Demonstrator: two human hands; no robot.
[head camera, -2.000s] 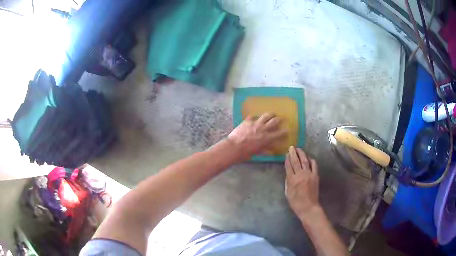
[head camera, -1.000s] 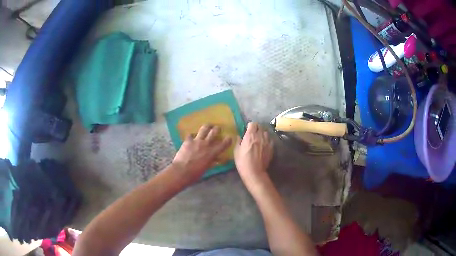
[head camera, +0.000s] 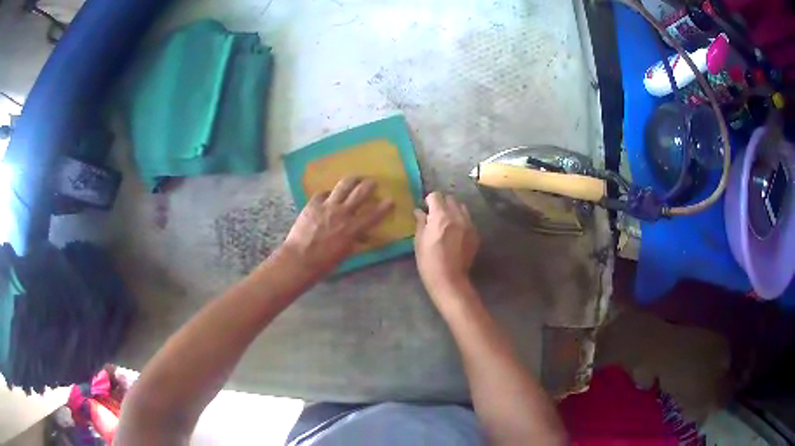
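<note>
A green pocket piece (head camera: 305, 164) lies flat on the table, turned at a slant. The tan-orange template (head camera: 357, 162) lies on top of it, with a green border showing around it. My left hand (head camera: 342, 218) lies flat on the template with its fingers spread. My right hand (head camera: 446, 237) is at the right edge of the green piece, its fingers curled at the edge; whether they pinch the cloth is hard to tell. The steam iron (head camera: 540, 181) rests to the right of my right hand, its pale wooden handle pointing left, and no hand is on it.
A folded green stack (head camera: 202, 104) lies at the upper left. A dark pile (head camera: 65, 314) is at the left table edge, below a navy roll (head camera: 78, 83). At the right are a spray bottle (head camera: 676, 74), a dark round pot (head camera: 684, 148), a purple basin (head camera: 747, 213) and red cloth (head camera: 614, 408).
The camera view has turned and shifted. The green piece with its template now lies slanted. My right hand has moved from the lower right corner up along the right edge.
</note>
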